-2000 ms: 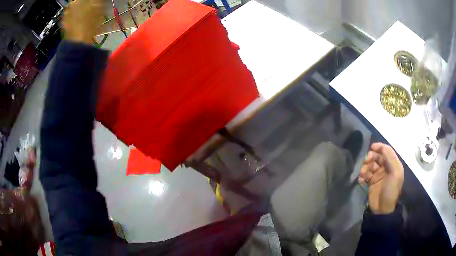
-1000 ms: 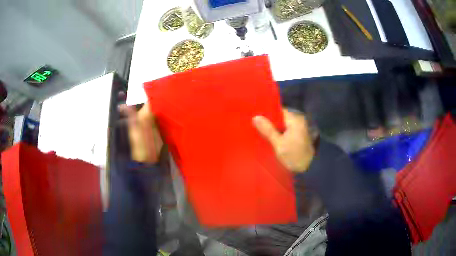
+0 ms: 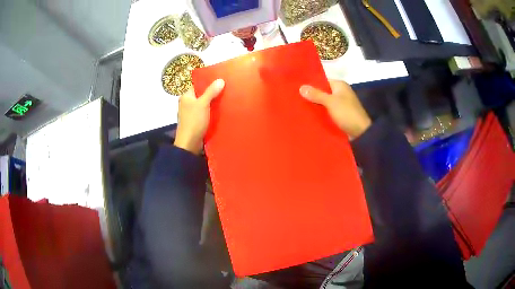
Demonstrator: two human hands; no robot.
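Observation:
A red cover board (image 3: 282,169) lies over my lap, its far short edge over the front of the white table, just below the dark red-lit die (image 3: 248,43). My left hand (image 3: 197,115) holds its left edge, thumb on top. My right hand (image 3: 341,107) holds its right edge, thumb on top. The fingers under the board are hidden. A small bright spot shows near the middle of the far edge. The lower anvil is hidden.
Round wells of gold pieces sit in the table at left (image 3: 182,73) and right (image 3: 324,40). The press head (image 3: 234,16) is above the die. Red board stacks stand at lower left (image 3: 59,242) and right (image 3: 480,186). A yellow stick (image 3: 382,18) lies on black sheets.
My left hand came from the left stack side to the board, and both hands now hold it. Over the last second the board moved to the table's edge, under the die area.

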